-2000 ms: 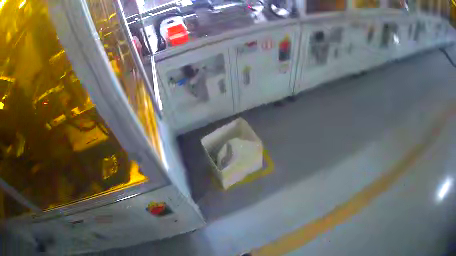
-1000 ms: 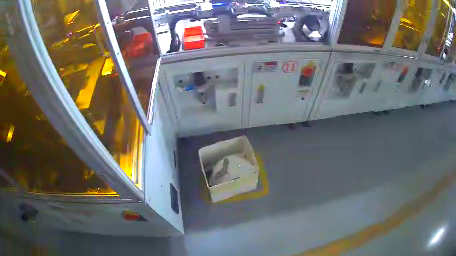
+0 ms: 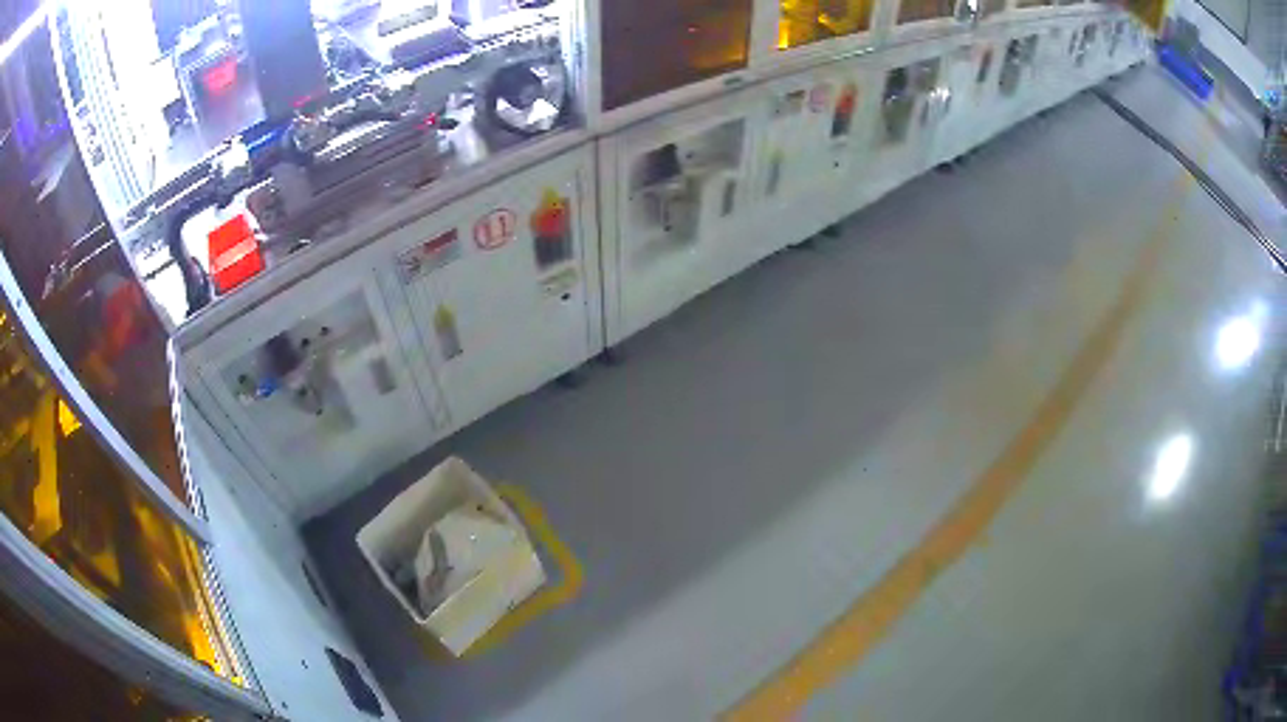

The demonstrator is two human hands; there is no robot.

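Neither of my hands is in the picture. A white open scrap bin stands on the grey floor at the lower left, inside a yellow outline, with pale waste in it. Behind it is a row of white lower cabinets; one bears a red number in a circle and a red power switch on a yellow plate. Above them is an open, brightly lit station with a red parts bin at its front edge and metal machinery, partly blurred.
Amber guard doors in a pale frame stand close at the left edge. More amber panels run along the top. A yellow line crosses the floor. A dark cable lies at the upper right. Something blue, unclear, is at the lower right edge.
The view has turned to the right. The scrap bin, red parts bin and guard doors have shifted left in the picture, and more of the aisle shows at the right.
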